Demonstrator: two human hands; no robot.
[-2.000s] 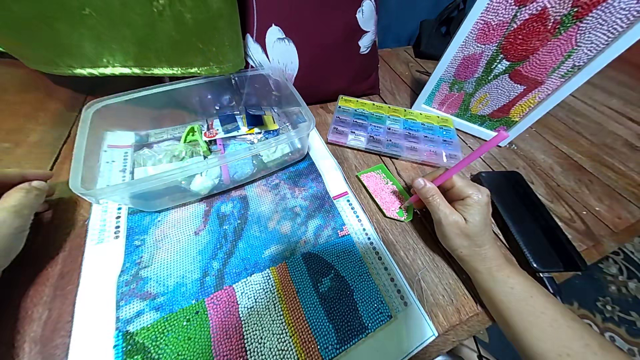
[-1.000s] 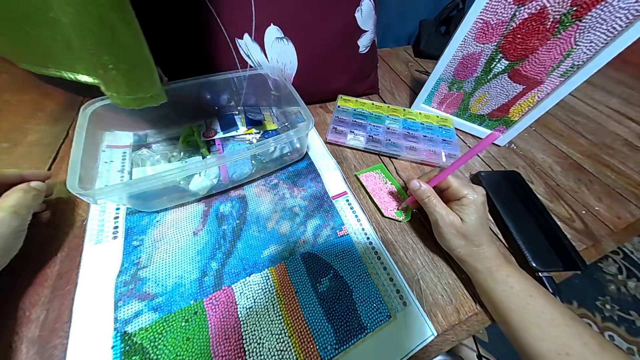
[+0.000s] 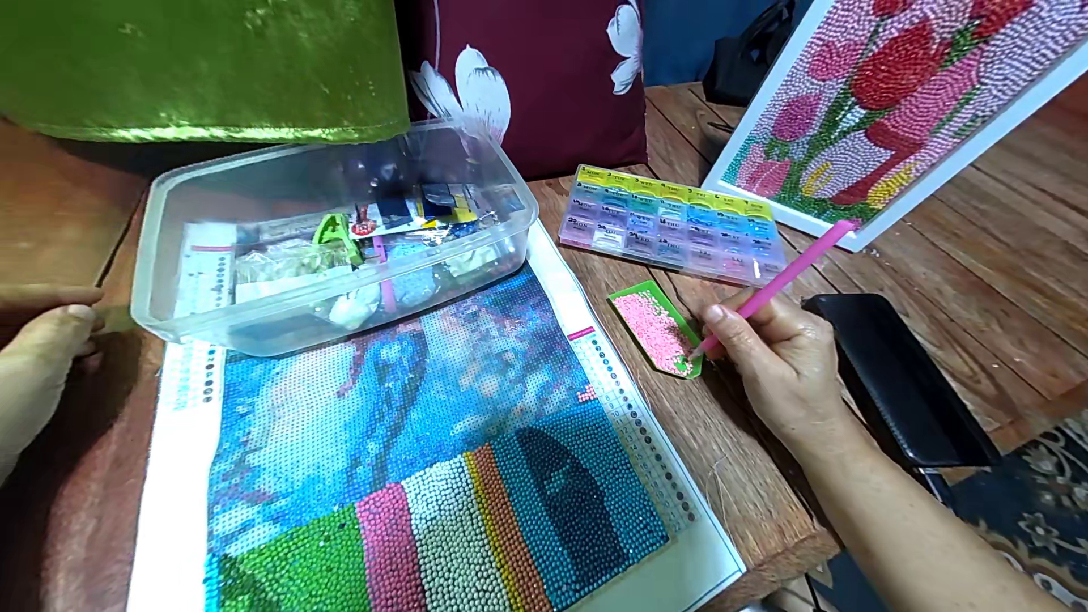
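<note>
My right hand (image 3: 778, 361) grips a pink diamond-painting pen (image 3: 786, 279), its tip at the lower end of a small green tray (image 3: 650, 291) filled with pink beads (image 3: 653, 330). To the left of the tray lies a diamond-painting canvas (image 3: 476, 365), partly covered with beads in green, pink, white, orange and blue bands; a few pink ones sit near its right edge. My left hand (image 3: 42, 357), partly out of view, rests at the left edge with nothing seen in it, fingers loosely curled beside a clear plastic box (image 3: 340, 319).
The box, on the canvas's upper part, holds bags and a green clip (image 3: 336, 238). Behind the tray lies a bead organizer (image 3: 671, 225). A framed tulip bead picture (image 3: 901, 102) leans at upper right, a black case (image 3: 901, 374) below it. Cushions (image 3: 544, 85) stand behind.
The green cloth at upper left hung lower over the box's corner one second ago and now reaches farther right. Both hands have stayed nearly in place, the pen tip remaining at the tray.
</note>
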